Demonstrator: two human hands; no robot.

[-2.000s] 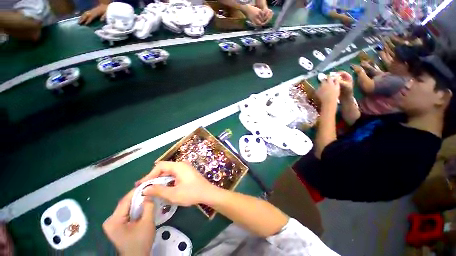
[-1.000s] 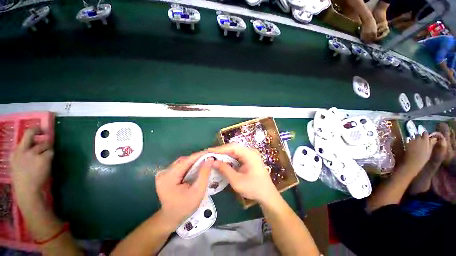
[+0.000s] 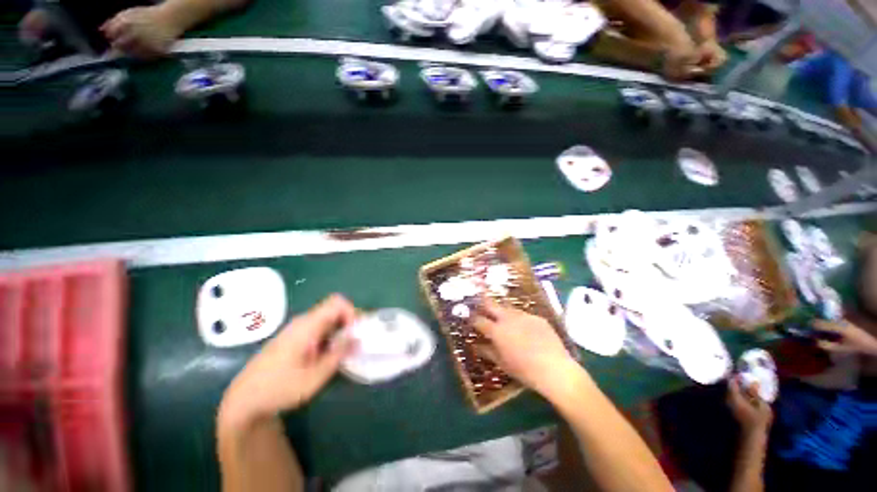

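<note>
A white housing cover [image 3: 389, 346] lies in front of me, blurred. My left hand [image 3: 300, 357] holds its left edge between thumb and fingers. My right hand [image 3: 519, 348] reaches into the tan cardboard parts box [image 3: 428, 279] of coppery metal inserts [image 3: 490, 382]; its fingertips are among the pieces, and whether they grip one cannot be told. Another white cover with a reddish spot [image 3: 241, 307] lies on the green bench to the left.
A pile of white covers [image 3: 664, 259] and a neighbour's parts box [image 3: 766, 274] are at the right. A pink-red compartment tray [image 3: 62, 375] is at far left. Covers [image 3: 584, 168] and part-built units [image 3: 367, 77] sit on the belt beyond the pale rail [image 3: 423, 233]. A neighbour's hand [image 3: 752, 399] holds a cover.
My hands have parted: the left keeps a cover, the right has moved into the parts box. The neighbour's hand has left the pink-red tray. Another cover now shows on the belt.
</note>
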